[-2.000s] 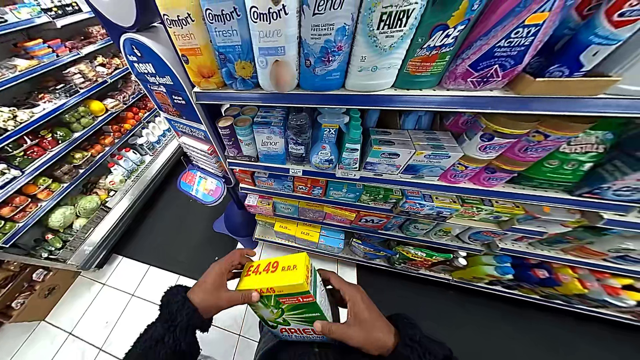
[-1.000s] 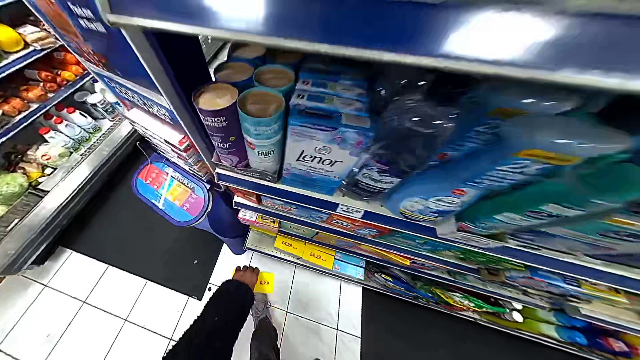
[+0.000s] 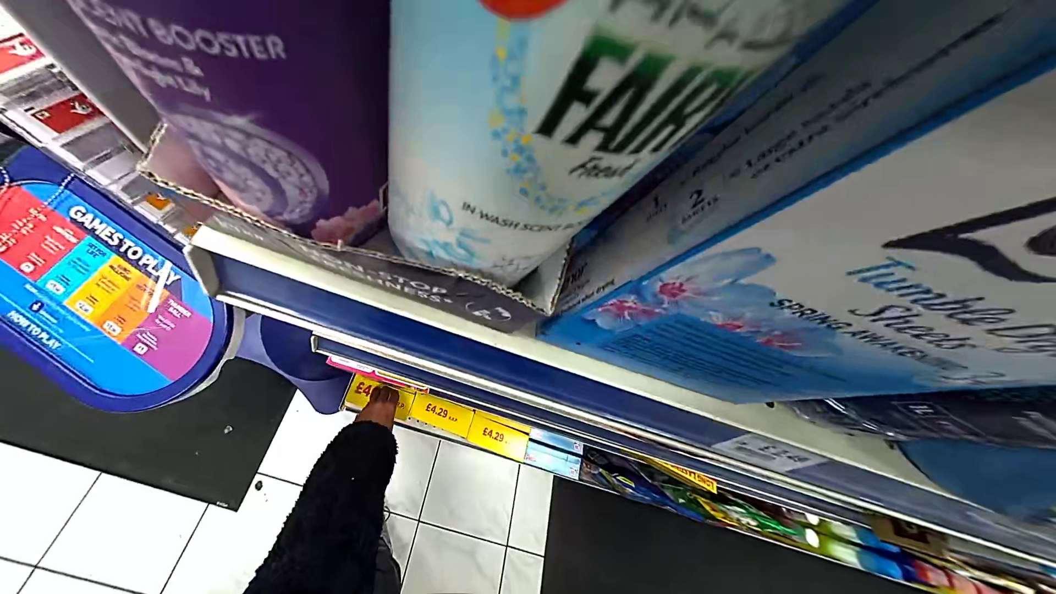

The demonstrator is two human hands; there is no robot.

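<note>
My left hand [image 3: 379, 406], at the end of a fuzzy black sleeve, reaches down to the low shelf. Its fingers lie against the yellow price panel of a detergent box [image 3: 360, 392] at the left end of a row. Whether they grip it or only press on it cannot be made out. Beside it stand more boxes with yellow panels, one [image 3: 441, 414] next to it and another [image 3: 498, 436] farther right. My right hand is out of view.
Close above, a shelf edge [image 3: 462, 346] carries a purple scent booster tub [image 3: 247, 107], a Fairy tub [image 3: 495, 140] and a Lenor tumble dryer sheets box [image 3: 825, 305]. A rounded blue games sign [image 3: 107, 289] juts out at left, over a black mat [image 3: 165, 437] and white floor tiles [image 3: 462, 487].
Two seconds ago both hands held a yellow-topped Ariel box in front of me. Then my left hand was low with a yellow-topped box; now it is at the low shelf row. The view has moved close to the shelf.
</note>
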